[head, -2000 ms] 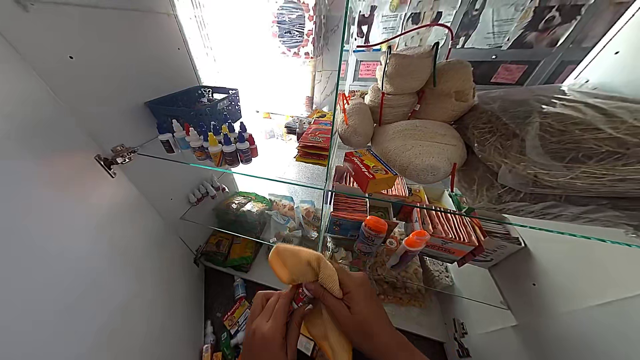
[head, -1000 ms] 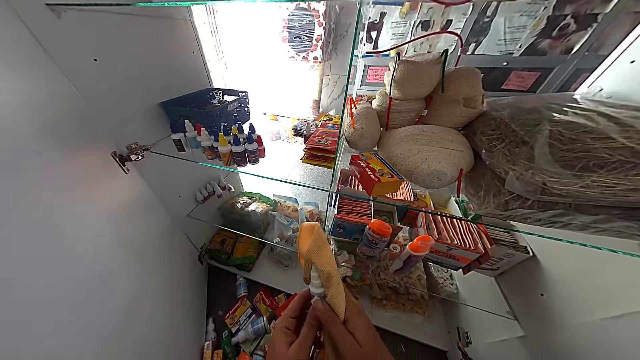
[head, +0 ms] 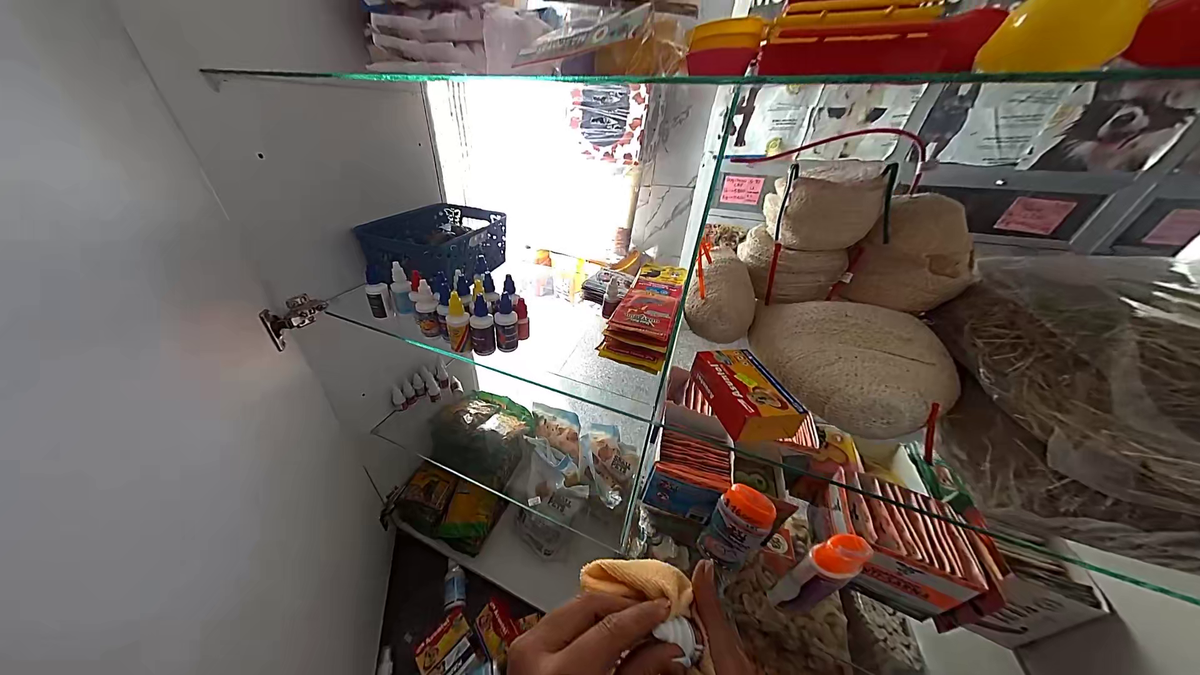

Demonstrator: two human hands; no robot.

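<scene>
At the bottom centre, my left hand [head: 589, 637] has its fingers closed on a small white-capped bottle [head: 679, 639]. My right hand [head: 717, 623] is around the other side of the bottle and the yellow cloth [head: 637, 579], which is bunched over and behind it. Much of the bottle is hidden by the fingers and cloth. Above left, small dropper bottles [head: 482, 326] with blue, yellow, white and red caps stand grouped on a glass shelf, beside a dark blue plastic basket [head: 431, 246]. Two orange-capped containers [head: 736, 527] are just above and right of my hands.
Glass shelf edges [head: 525, 384] cross above my hands. Stacked red sachets [head: 647, 314], a red and yellow box [head: 748, 394], boxes of packets [head: 909, 553], pale wrapped bundles [head: 853, 361] and bagged straw [head: 1078, 375] surround them. A metal hinge [head: 292, 319] is on the left panel.
The cloth stood up above the bottle a second ago; it is now bunched lower around it. The bottle has tilted over in my hands. The view has shifted upward.
</scene>
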